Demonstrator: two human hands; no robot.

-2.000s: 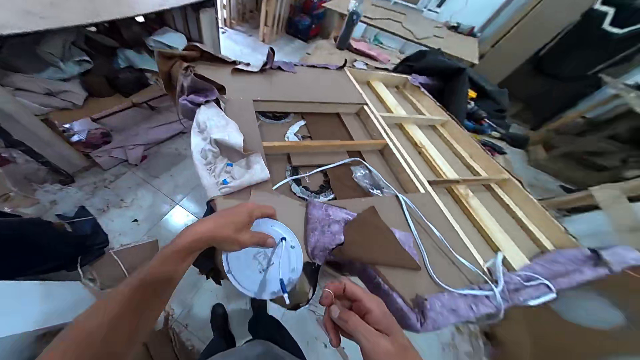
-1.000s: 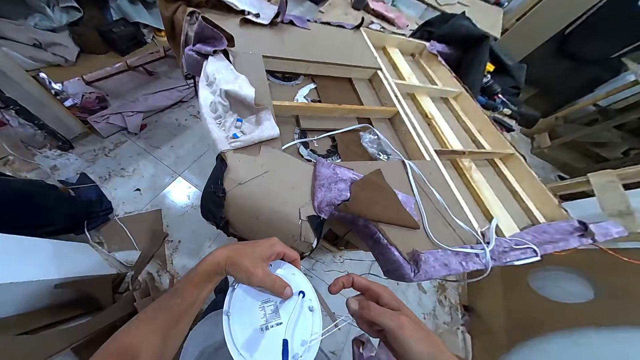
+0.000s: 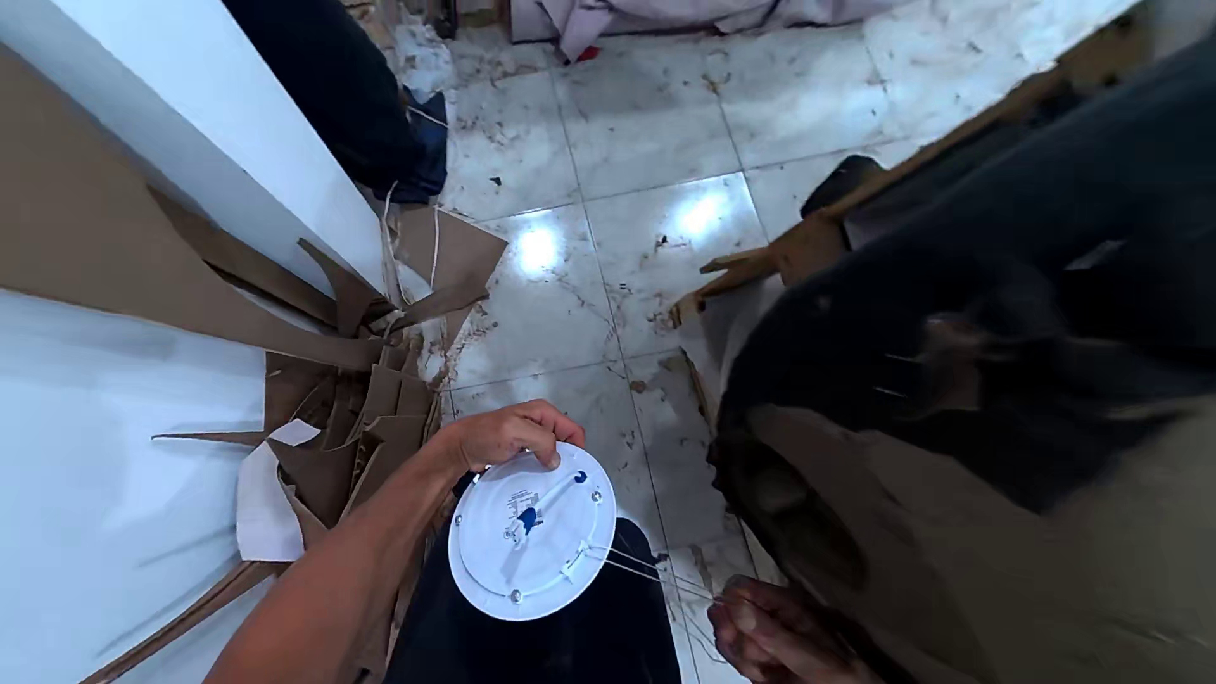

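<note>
My left hand (image 3: 518, 432) grips the upper rim of a round white LED panel light (image 3: 532, 532), its back face toward me. That back has small screws, a printed label and a short cable with a blue end. From a clip at the panel's lower right, thin wires (image 3: 655, 570) run to my right hand (image 3: 769, 627), whose fingers are closed on them. The panel is above my dark-trousered leg (image 3: 608, 627).
Brown board offcuts (image 3: 380, 408) lean in a pile at left by a white panel (image 3: 95, 456). A person's leg (image 3: 332, 95) stands at upper left. Dark fabric (image 3: 950, 285) over a wooden frame fills the right. Debris litters the tiled floor (image 3: 589, 285).
The view has swung far down and left, away from the wooden frame. My right hand, apart from the wires two seconds ago, now holds them drawn out from the light. My left hand still grips the light.
</note>
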